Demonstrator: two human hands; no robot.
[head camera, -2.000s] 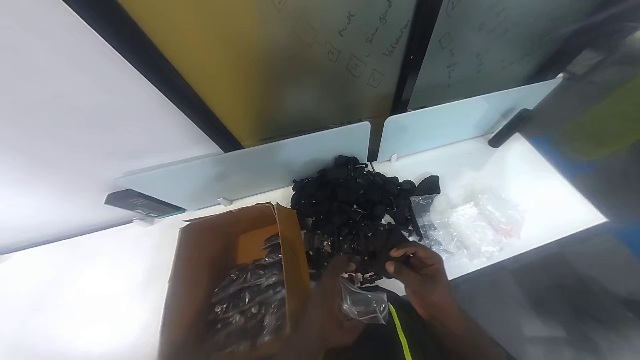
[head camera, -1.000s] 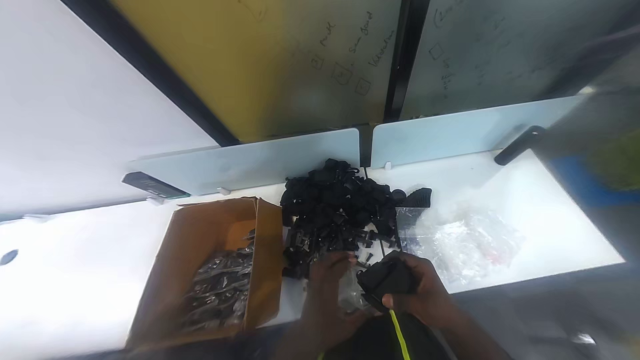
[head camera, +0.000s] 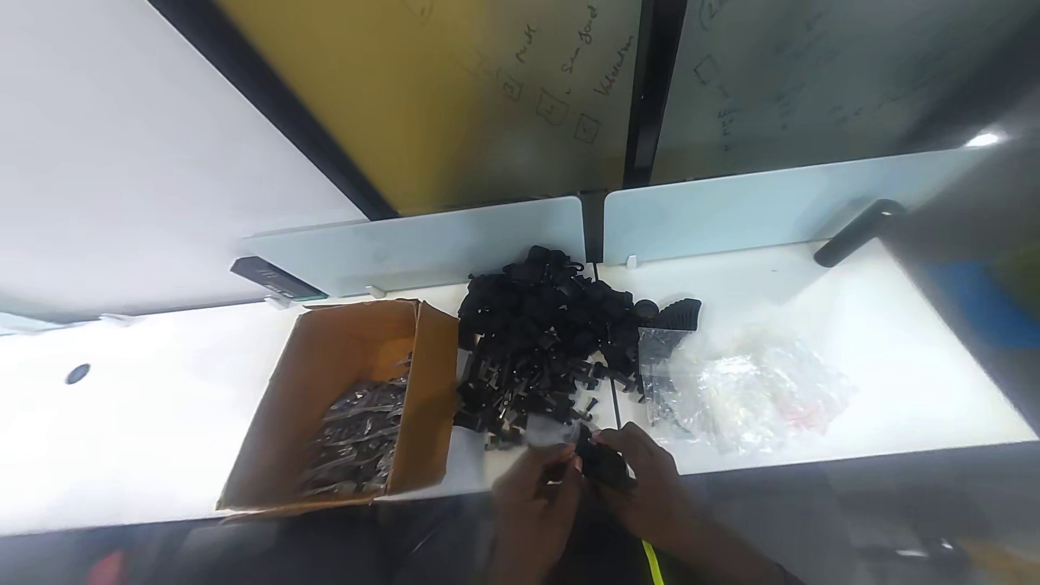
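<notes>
Close together at the front edge of the white table, both my hands work at a small clear plastic bag (head camera: 548, 429) and black parts. My left hand (head camera: 540, 496) pinches the bag near its mouth. My right hand (head camera: 646, 479) has hold of a black plastic part (head camera: 603, 461), partly hidden by the fingers. Just beyond them lies a heap of black plastic parts (head camera: 544, 317), with small screw-like pieces (head camera: 508, 390) at its near side. The open cardboard box (head camera: 435, 398) to the left holds several clear bags of dark parts (head camera: 361, 431).
Crumpled clear plastic bags (head camera: 756, 390) lie right of the heap. Low frosted divider panels (head camera: 455, 244) line the table's back edge, with a black cylinder (head camera: 857, 234) at the right and a dark flat object (head camera: 278, 278) at the left.
My hands have brought the clear bag and the black part together; a second ago the black part was held farther to the right of the bag.
</notes>
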